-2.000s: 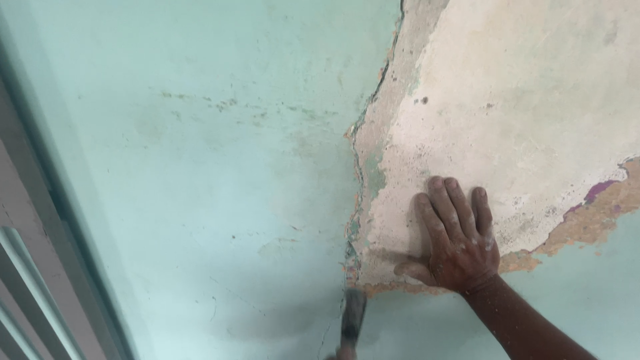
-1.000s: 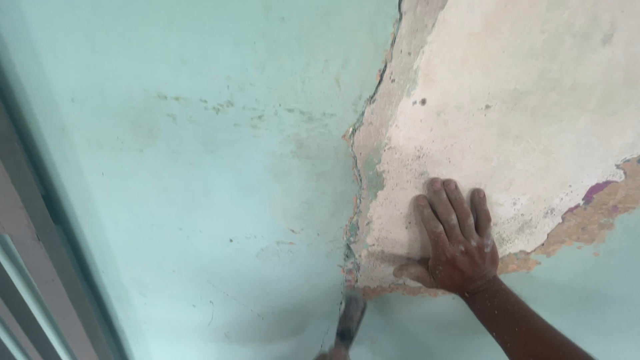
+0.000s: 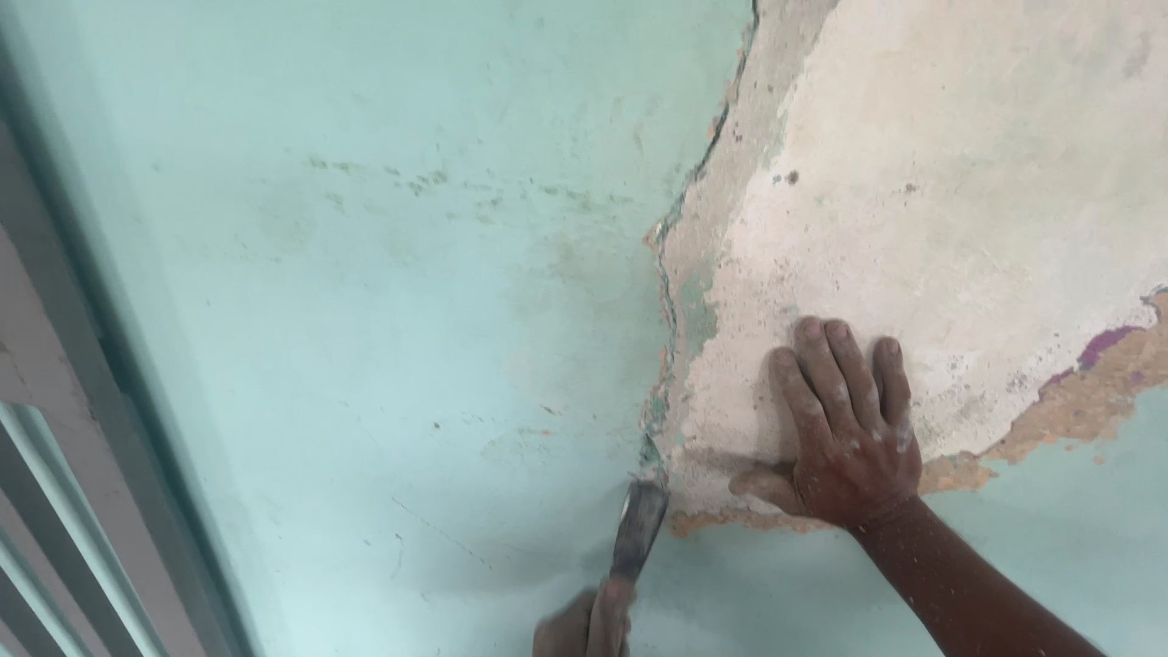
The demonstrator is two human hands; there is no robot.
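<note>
My left hand (image 3: pixel 584 625) comes in at the bottom edge, closed around a putty knife or scraper (image 3: pixel 641 525), a forefinger laid along it. The tool's wide dark blade points up, its tip at the lower end of the ragged paint edge (image 3: pixel 664 310). Blur and the frame edge hide the handle and part of that hand. To the right, my right hand (image 3: pixel 844 438) lies palm-down with fingers spread on the bare whitish plaster (image 3: pixel 922 237). Pale dust marks its knuckles and fingers, and it holds nothing.
Pale green paint (image 3: pixel 411 301) covers the wall left of the crack, with scuffs and dark specks. A tan, crumbly strip (image 3: pixel 1077 411) with a purple patch borders the bare plaster at lower right. Grey slats and a frame (image 3: pixel 55 365) run down the left side.
My left hand and the scraper have moved slightly up the wall, and more of that hand shows above the bottom edge. My right hand has stayed on the plaster.
</note>
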